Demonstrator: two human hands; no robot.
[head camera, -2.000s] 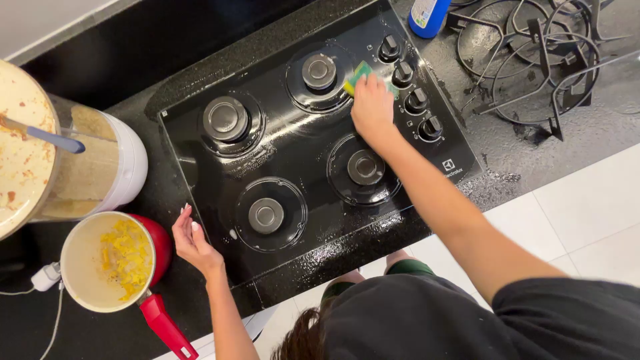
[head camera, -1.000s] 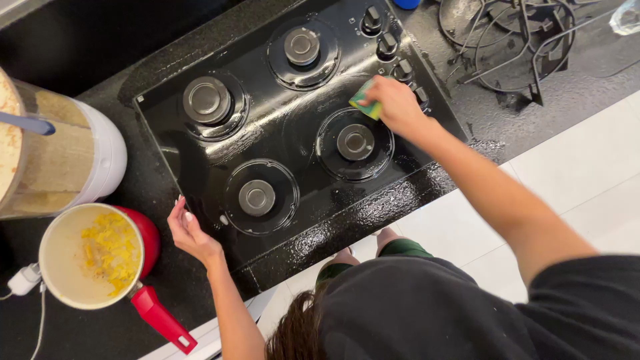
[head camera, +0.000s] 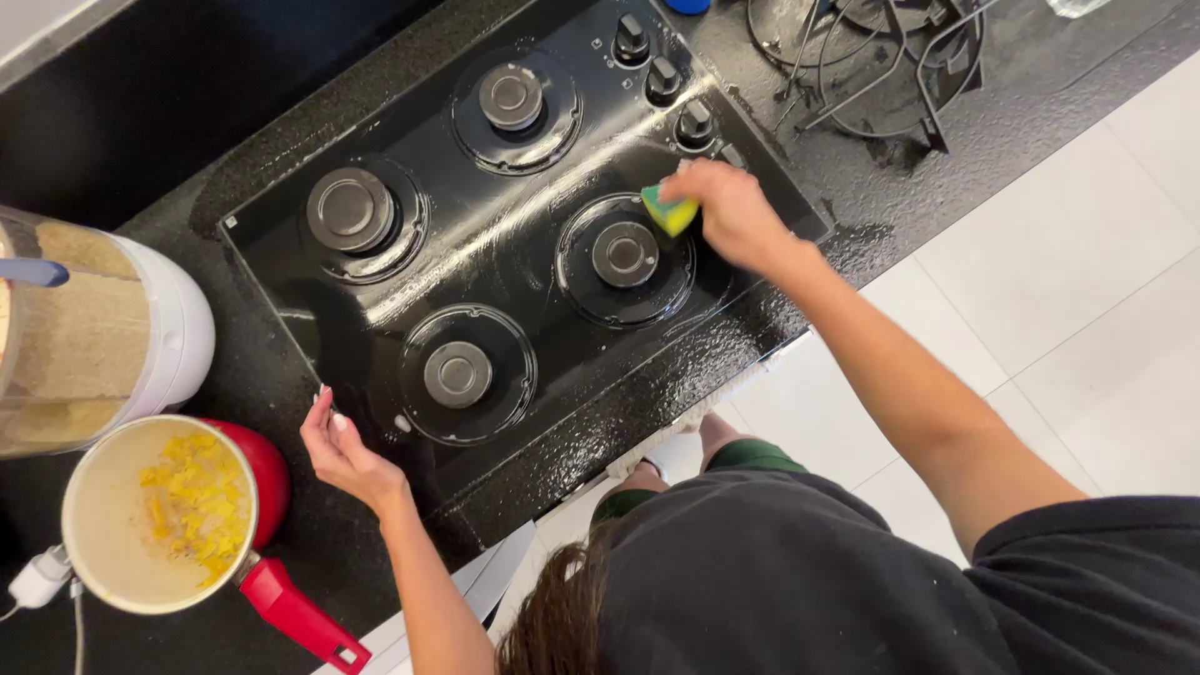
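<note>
My right hand (head camera: 736, 211) grips a green and yellow sponge (head camera: 670, 210) on the black glass cooktop (head camera: 516, 244), at the upper right rim of the lower right burner (head camera: 625, 255). Wet streaks and suds shine across the glass. My left hand (head camera: 354, 457) holds nothing; its fingers are slightly apart at the cooktop's lower left edge, near the lower left burner (head camera: 457, 374). Black control knobs (head camera: 695, 124) stand in a row just above my right hand, which partly hides the lowest one.
A red saucepan (head camera: 159, 516) with yellow scraps inside stands at the left, its handle toward me. Behind it is a large clear and white container (head camera: 173, 319). Metal pan supports (head camera: 872, 70) lie on the wet counter at upper right. A white charger (head camera: 39, 577) sits beside the saucepan.
My right hand has moved with the sponge from beside the knobs, near the upper right burner, down to the lower right burner. My left hand remains at the cooktop's left edge.
</note>
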